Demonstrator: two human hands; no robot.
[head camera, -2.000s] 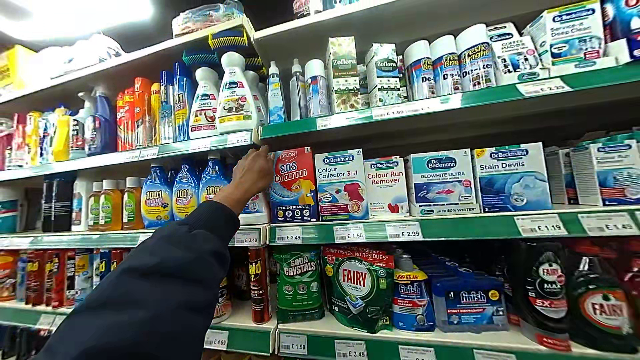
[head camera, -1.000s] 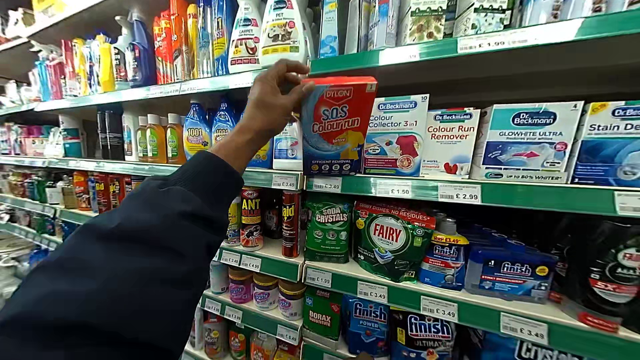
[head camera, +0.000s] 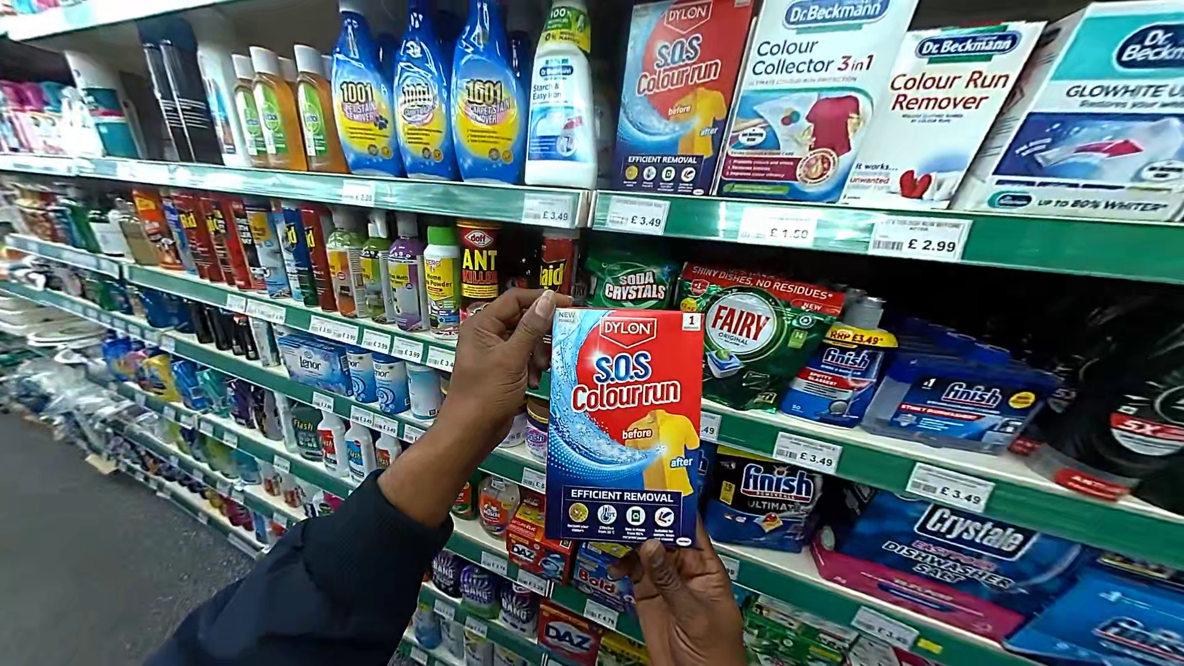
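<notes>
A red and blue Dylon colour run box (head camera: 625, 435) is held upright in front of the shelves, its printed front facing me. My left hand (head camera: 504, 356) grips its upper left edge, thumb at the top corner and the other fingers behind. My right hand (head camera: 680, 592) holds the bottom edge from below, with its thumb near the lower front; its other fingers are partly hidden. A matching Dylon box (head camera: 683, 92) stands on the upper shelf, beside a white Dr. Beckmann colour collector box (head camera: 800, 102).
Green shelf edges (head camera: 888, 240) with price labels run across the view. Behind the held box are a green Fairy pouch (head camera: 754, 333), Finish packs (head camera: 962, 393) and an ant killer tin (head camera: 478, 264). Blue carpet cleaner bottles (head camera: 486, 102) stand upper left. Grey floor (head camera: 83, 546) shows lower left.
My left hand was at the Dylon box on the shelf, then tilted it out; now the box is lower, off the shelf. My right hand has come into view at its bottom edge.
</notes>
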